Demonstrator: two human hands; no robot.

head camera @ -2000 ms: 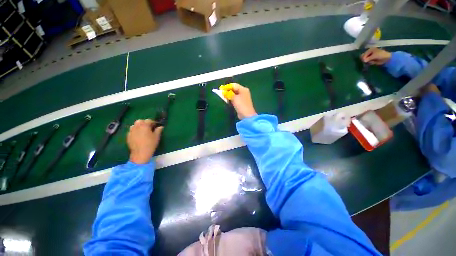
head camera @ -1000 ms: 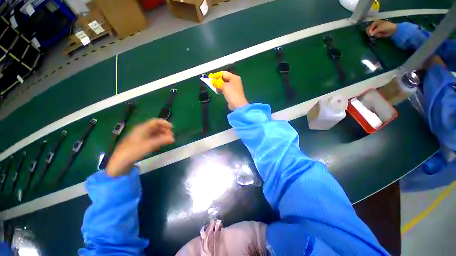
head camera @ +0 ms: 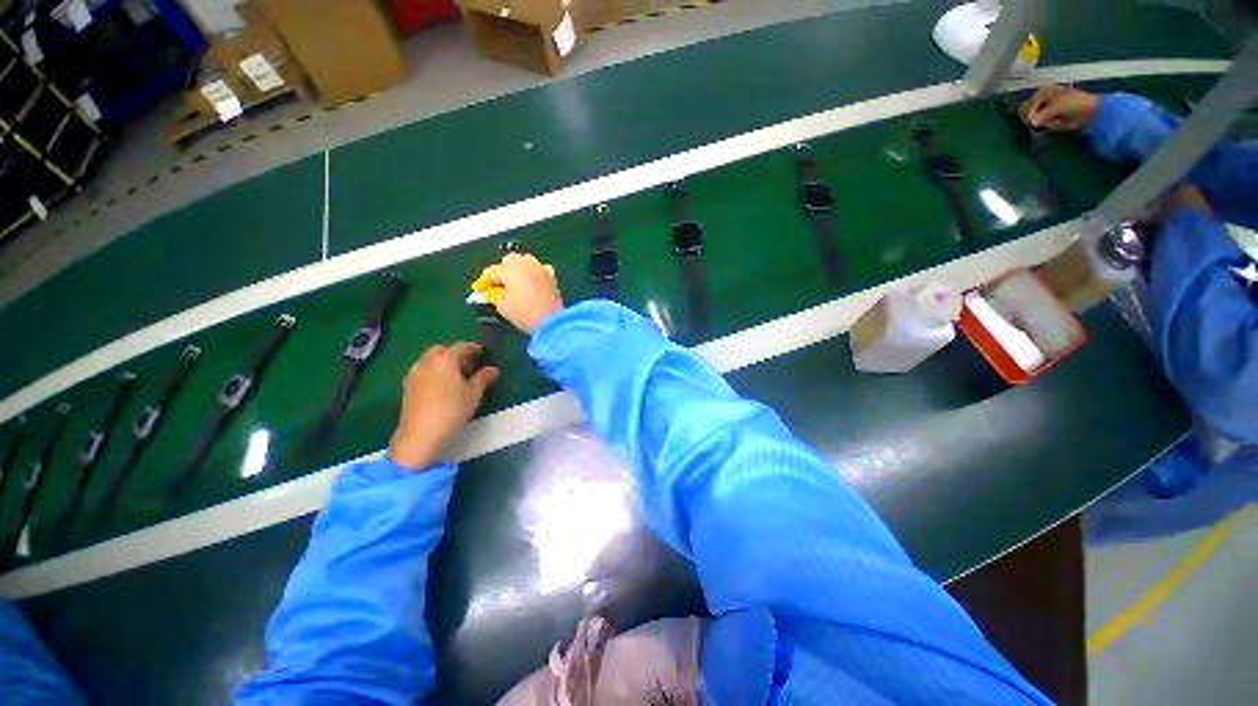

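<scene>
Several dark smartwatches with straps laid out flat lie across the green belt, such as one left of my hands [head camera: 363, 342] and one to the right [head camera: 689, 237]. My right hand [head camera: 524, 293] pinches a yellow-and-white wiping piece [head camera: 486, 291] over a watch that it mostly hides. Part of that watch's dark strap [head camera: 490, 326] shows below the fingers. My left hand [head camera: 444, 396] is at the lower end of the same watch, near the front rail. Its fingers are curled, and whether they hold the strap cannot be seen.
A white plastic bottle [head camera: 904, 327] and a red-edged box with white contents [head camera: 1021, 326] stand right of the belt's front rail [head camera: 773, 335]. A neighbouring person's hand [head camera: 1062, 109] touches a watch at the far right, beside a slanted metal post. Cardboard boxes [head camera: 331, 48] stand beyond.
My right hand has moved left and slightly down with the wiping piece, onto another watch. My left hand has moved right, beside it. The watches have shifted right along the belt.
</scene>
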